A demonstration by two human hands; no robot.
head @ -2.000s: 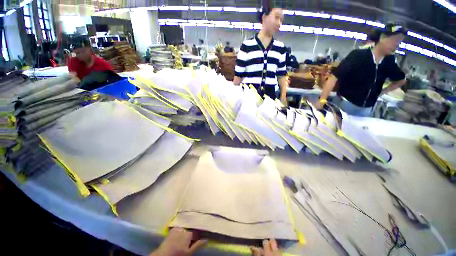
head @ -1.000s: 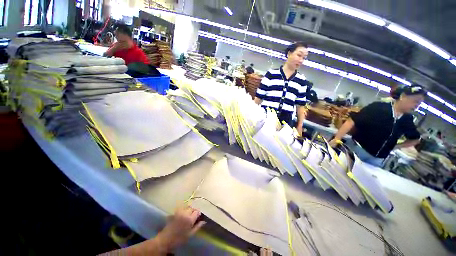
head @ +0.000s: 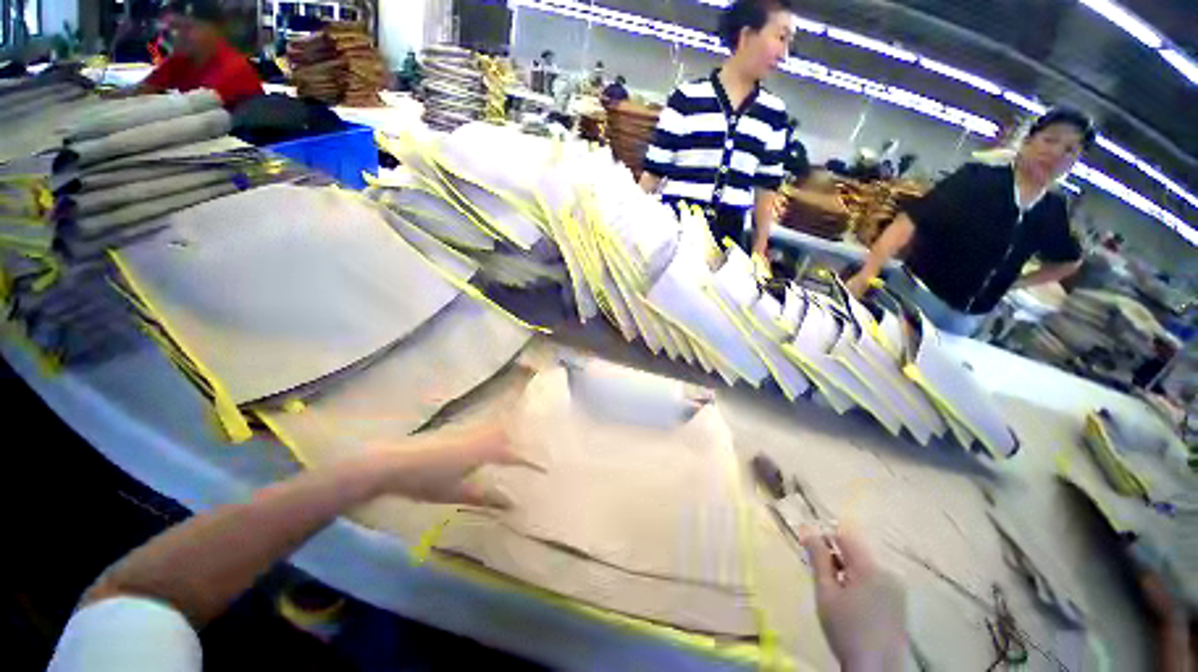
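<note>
A pale grey-beige panel (head: 618, 460) lies in front of me, with yellow tape along its right side and near edge and a darker line across its lower part. My left hand (head: 460, 462) is over the panel's left part, fingers spread, holding nothing; contact is unclear. My right hand (head: 851, 584) is right of the panel, its fingertips at a small metallic tool (head: 796, 512) with a dark end. Blur hides whether they grip it.
Overlapping panels (head: 302, 289) lie at left, beside a folded stack (head: 138, 164). Fanned yellow-edged panels (head: 736, 309) line the far side, near a blue bin (head: 329, 155). Dark cords (head: 1008, 637) lie at right. Two people stand across the table; another in red is far left.
My left hand has moved from the near edge up over the panel. My right hand has left the near edge for the tool at right. The panel's lower part lies flatter, and the view has turned.
</note>
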